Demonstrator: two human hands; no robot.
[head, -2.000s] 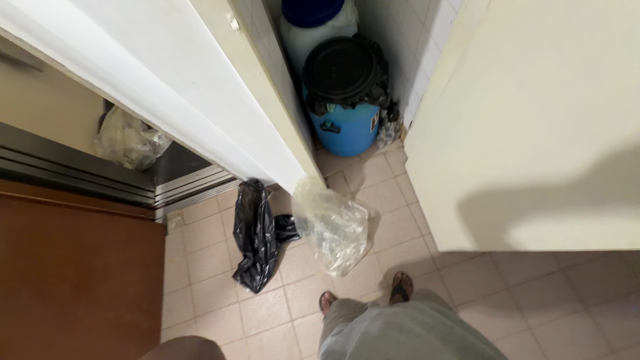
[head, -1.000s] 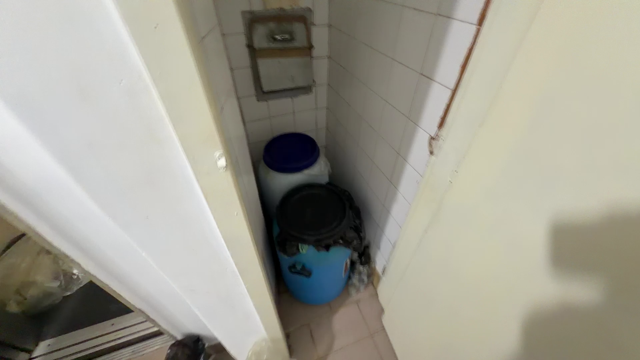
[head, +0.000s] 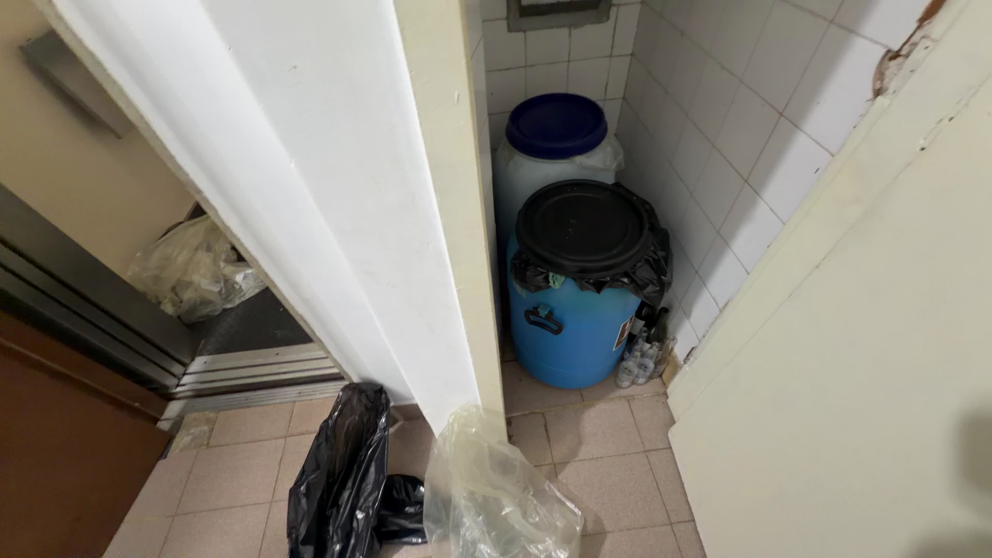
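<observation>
Neither of my hands shows in the head view. A blue plastic drum (head: 573, 333) stands in a narrow tiled closet, its black lid (head: 583, 226) on and a black bag bunched out under the rim. Behind it is a whitish plastic drum (head: 515, 174) with a dark blue lid (head: 556, 125). Glass bottles and jars (head: 647, 356) stand beside the blue drum at its right. On the floor in front, a black plastic bag (head: 341, 473) lies to the left of a clear plastic bag (head: 500, 496), which rests by the foot of the door frame.
A white and cream door frame (head: 333, 155) divides the closet from an elevator doorway with a metal sill (head: 256, 368). Inside lies another clear bag (head: 190, 267). A brown door (head: 70, 434) is at lower left, and a cream door (head: 837, 372) stands along the right.
The view has tilted up and moved nearer to the closet. My feet, seen two seconds ago, are out of view. The drums and floor bags appear unmoved.
</observation>
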